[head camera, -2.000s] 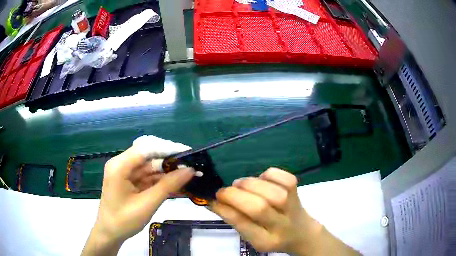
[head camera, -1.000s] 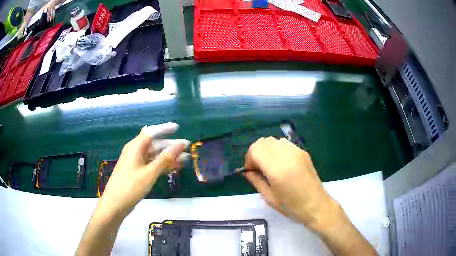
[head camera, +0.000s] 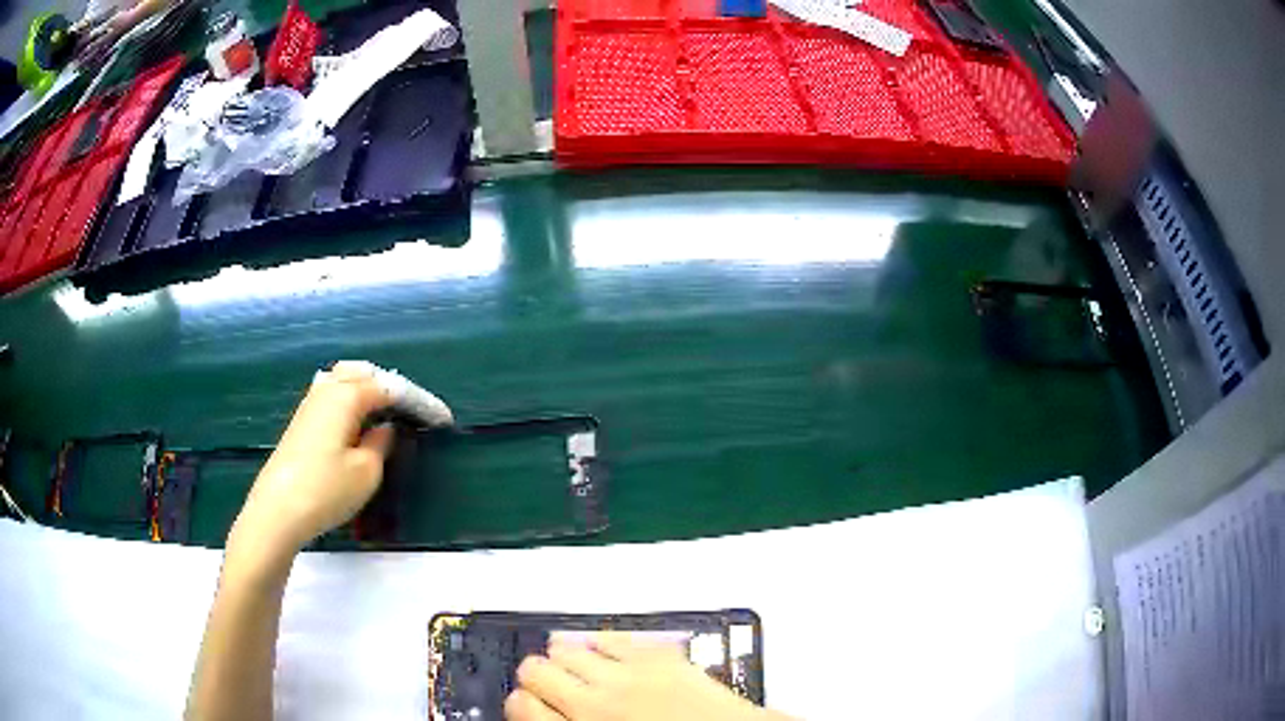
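Observation:
A black phone middle frame (head camera: 589, 479) lies on the green belt, its silver-white patches at the right end. My left hand (head camera: 303, 472), with white finger cots, is at its left end, fingers closed on that end and hiding it. A second middle frame (head camera: 472, 676) lies on the white mat at the bottom, orange strip at its left end, cut off by the picture's edge. My right hand (head camera: 620, 683) lies over its middle, fingers pointing left and covering part of its window. Its thumb is hidden, so its grip is unclear.
More frames (head camera: 106, 440) lie at the belt's left, another (head camera: 1043, 286) at the far right. Beyond the belt are a black tray (head camera: 409, 169) with a clear bag (head camera: 254, 141) and a red tray (head camera: 817, 148). Printed sheet (head camera: 1212, 606) right. Another person's hand shows top left.
My right hand has left the belt frame and come down onto the mat frame. My left hand is now on a belt frame, farther left and lower than the one before. Other belt frames shifted left.

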